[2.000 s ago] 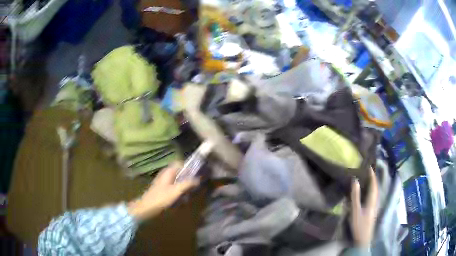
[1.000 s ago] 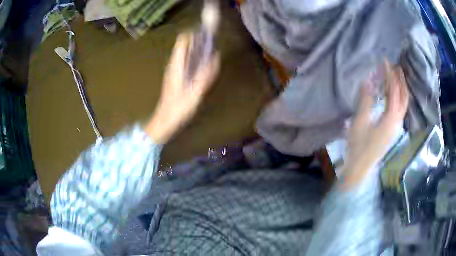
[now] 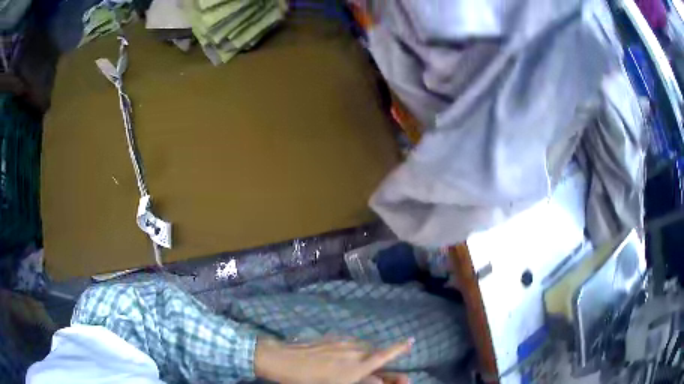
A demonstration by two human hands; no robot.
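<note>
Grey-taupe cloth [image 3: 487, 142] lies heaped at the upper right, hanging over the left edge of the white machine table [image 3: 499, 289]. My left hand [image 3: 334, 360] is low in the picture over the checked cloth on my lap, fingers stretched to the right. No tool shows in it, but its palm side is hidden. More fingertips show at the bottom edge below it; I cannot tell whose hand they belong to. My right hand cannot be made out. No hand touches the grey cloth.
A brown board-like surface [image 3: 247, 142] fills the left and middle. A twisted tie strip [image 3: 132, 142] with a printed tag [image 3: 154, 225] lies on it. A green cloth stack [image 3: 236, 26] sits at its far edge. Shiny metal machine parts [image 3: 607, 289] stand at the lower right.
My left hand has dropped from above the brown surface to my lap; the pale item in it no longer shows. My right hand has left the grey cloth, uncovering the white table.
</note>
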